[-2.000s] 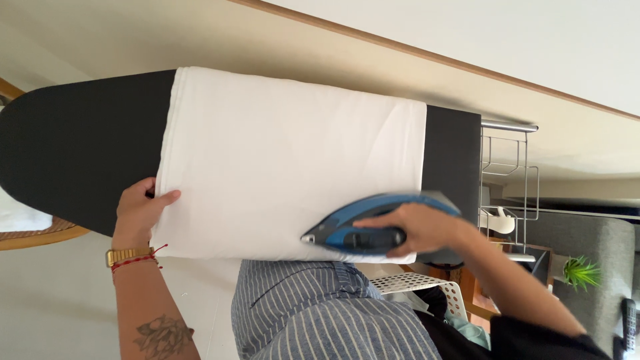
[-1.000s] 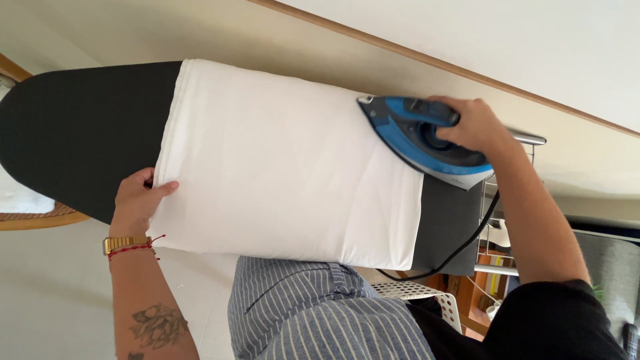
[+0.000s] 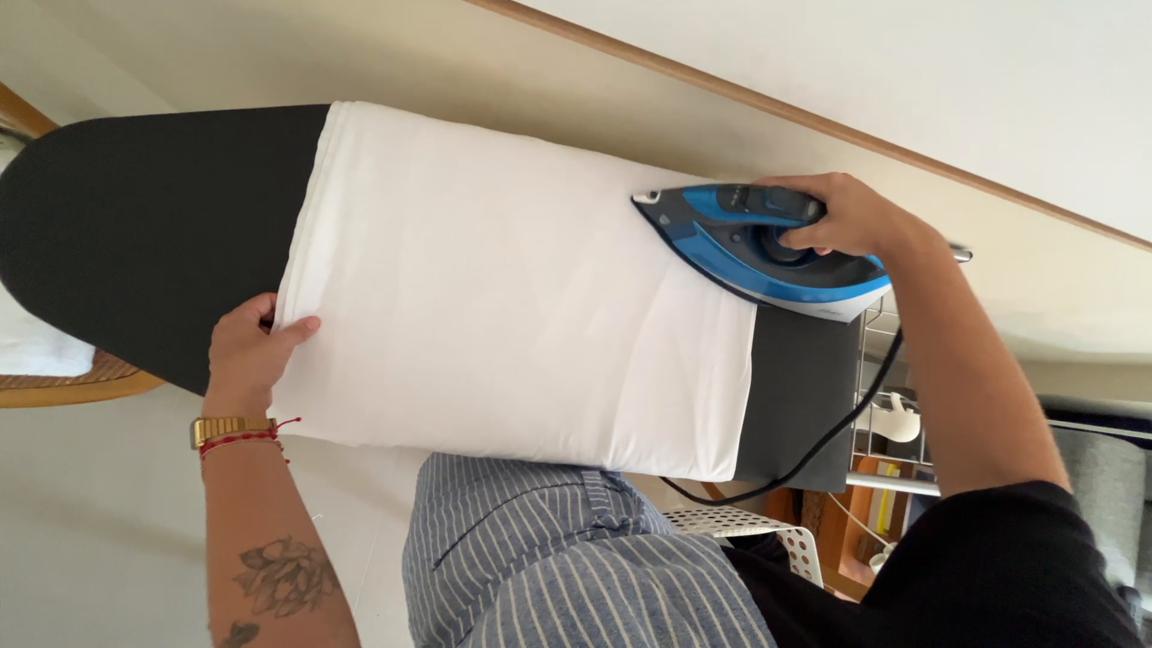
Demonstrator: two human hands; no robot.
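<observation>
A folded white cloth lies across a dark ironing board, with slight creases near its right end. My left hand pinches the cloth's left edge, thumb on top and fingers underneath. My right hand grips the handle of a blue and grey steam iron. The iron rests at the cloth's far right corner, its tip pointing left and its heel past the cloth's right edge. A black power cord hangs from its rear and curves down over the board.
A wall with a wooden trim strip runs along the board's far side. A metal wire rack extends from its right end. Below stands a white perforated basket. A woven chair holding white cloth is at left.
Two seconds ago the iron was at the near right part of the cloth; my right hand has moved it to the far edge. My left hand still holds the left edge.
</observation>
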